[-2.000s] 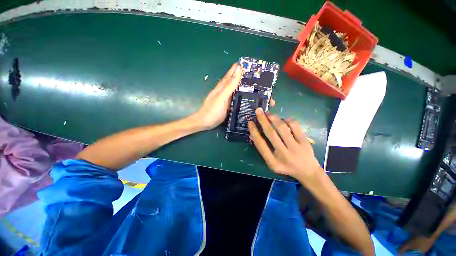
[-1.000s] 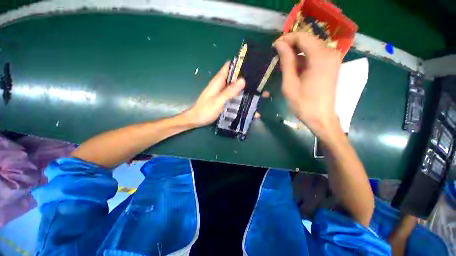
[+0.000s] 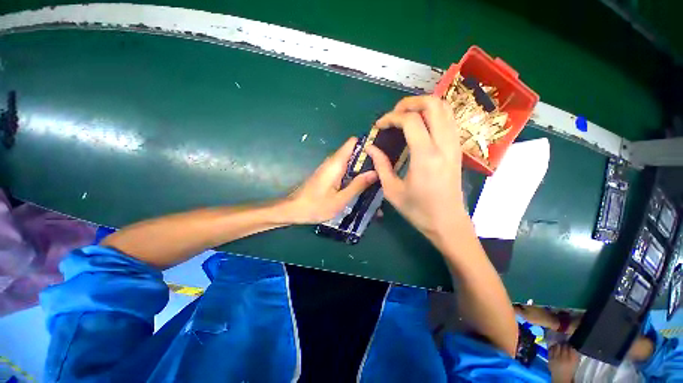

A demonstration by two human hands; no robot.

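Observation:
The smartphone (image 3: 346,224) lies tilted in my left hand (image 3: 327,188), its lower end showing below my fingers. A black flap or battery (image 3: 389,141) stands lifted over the phone's upper half, with tan strips (image 3: 365,151) along its side edges. My left thumb lies across the phone near the flap's lower end. My right hand (image 3: 427,164) pinches the flap's upper left corner, at a tan strip, between thumb and fingers. The main board is hidden behind the flap and my hands.
A red bin (image 3: 522,101) of tan strips with a dark block stands at the upper right. A white sheet (image 3: 517,179) with a black end lies beside it. A loose phone (image 3: 612,202) and a black phone tray (image 3: 606,322) are at the right. Another person's hand (image 3: 562,360) is lower right.
The black piece has been lifted from the phone and stands over the upper half. My right hand has moved from the phone's lower half up to the flap's top left corner.

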